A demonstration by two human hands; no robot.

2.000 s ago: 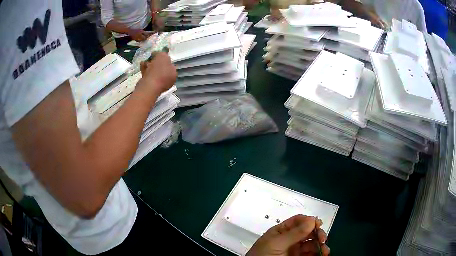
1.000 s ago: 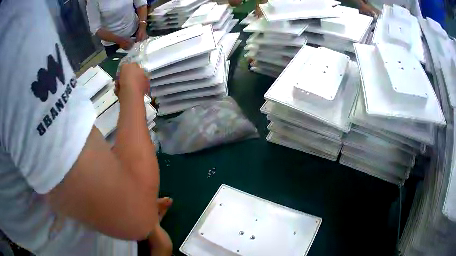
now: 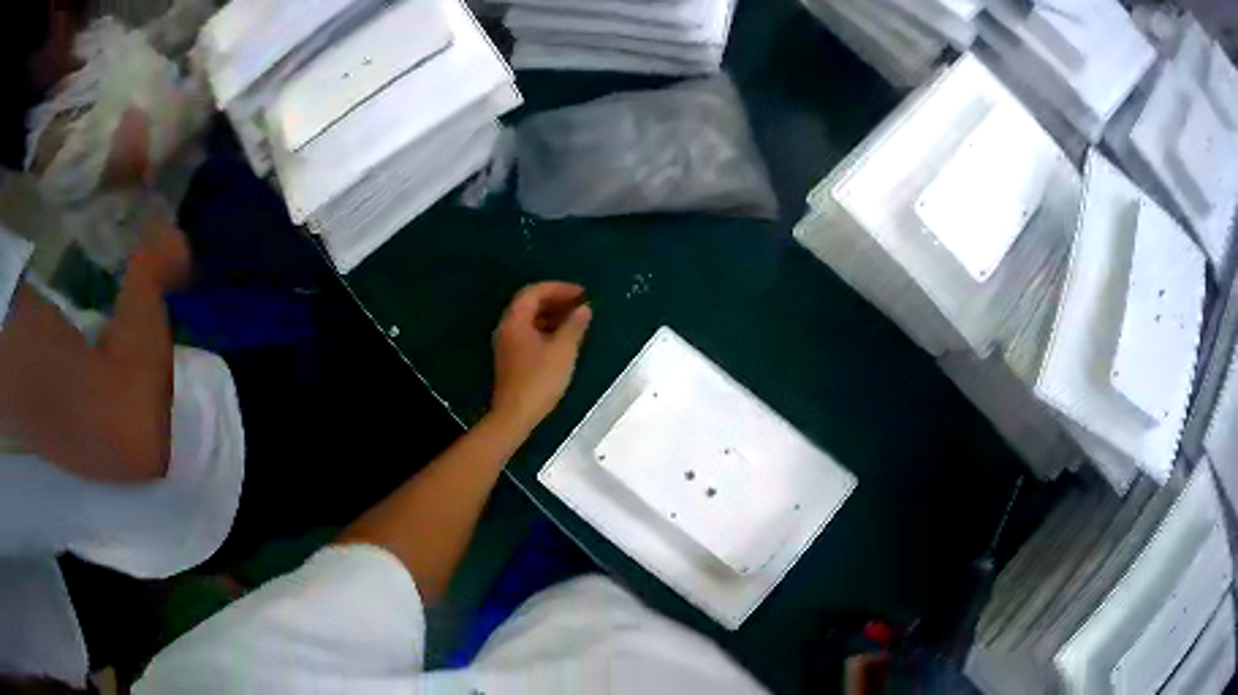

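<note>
A white panel [image 3: 801, 486] with a raised back box [image 3: 652, 441] lies tilted on the dark green bench. Two dark holes or screw points show near the box's middle. My left hand [image 3: 538, 350] is over the bench at the panel's upper left, clear of the panel. Its fingers are curled with the tips close together; whether they hold a small part cannot be told. Tiny silvery screws [image 3: 640, 285] lie just beyond it. My right hand [image 3: 865, 673] is cut off by the bottom edge, small and blurred, at a dark cordless screwdriver [image 3: 876, 635] with a red spot.
A crumpled clear bag [image 3: 638, 149] lies beyond the screws. Panel stacks stand at upper left [image 3: 394, 102], top centre [image 3: 618, 34] and right [image 3: 937, 204], [image 3: 1127, 326]. Another person's arm [image 3: 102, 367] is at the left. The curved bench edge [image 3: 407, 364] runs beside my left forearm.
The view has swung down, so the whole panel shows. My left hand, near the panel's near side two seconds ago, is now near the loose screws. The screwdriver has come into view.
</note>
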